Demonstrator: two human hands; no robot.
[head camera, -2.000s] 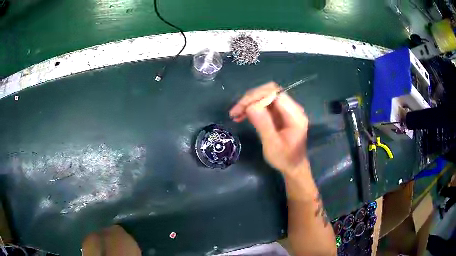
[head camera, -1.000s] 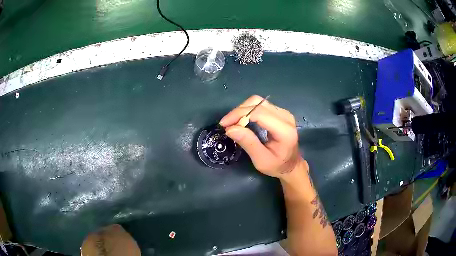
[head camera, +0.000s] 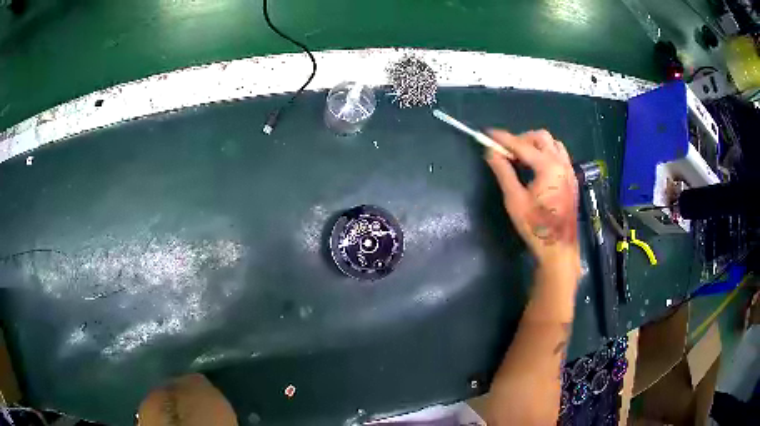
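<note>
A round black device unit (head camera: 367, 242) with a pale ring and small parts inside lies on the dark green mat in front of me, untouched. My right hand (head camera: 533, 179) is to the right of it and above the mat. It holds a small screwdriver (head camera: 473, 133) with a pale handle, slightly blurred, its far end pointing up and left toward a heap of screws (head camera: 412, 81). At the bottom edge a rounded skin-coloured shape (head camera: 185, 403) shows, cut off by the edge; I cannot tell whether it is my left hand.
A clear cup (head camera: 350, 106) stands left of the screws, beside a black cable (head camera: 292, 101) with a small plug. At the right lie a hammer (head camera: 602, 241), yellow-handled pliers (head camera: 637, 246) and a blue-and-white box (head camera: 658, 146). A tray of shiny rings (head camera: 593, 374) is lower right.
My right hand went down to the device unit, then moved away up and right with the small screwdriver. The device unit is uncovered again and has hardly moved.
</note>
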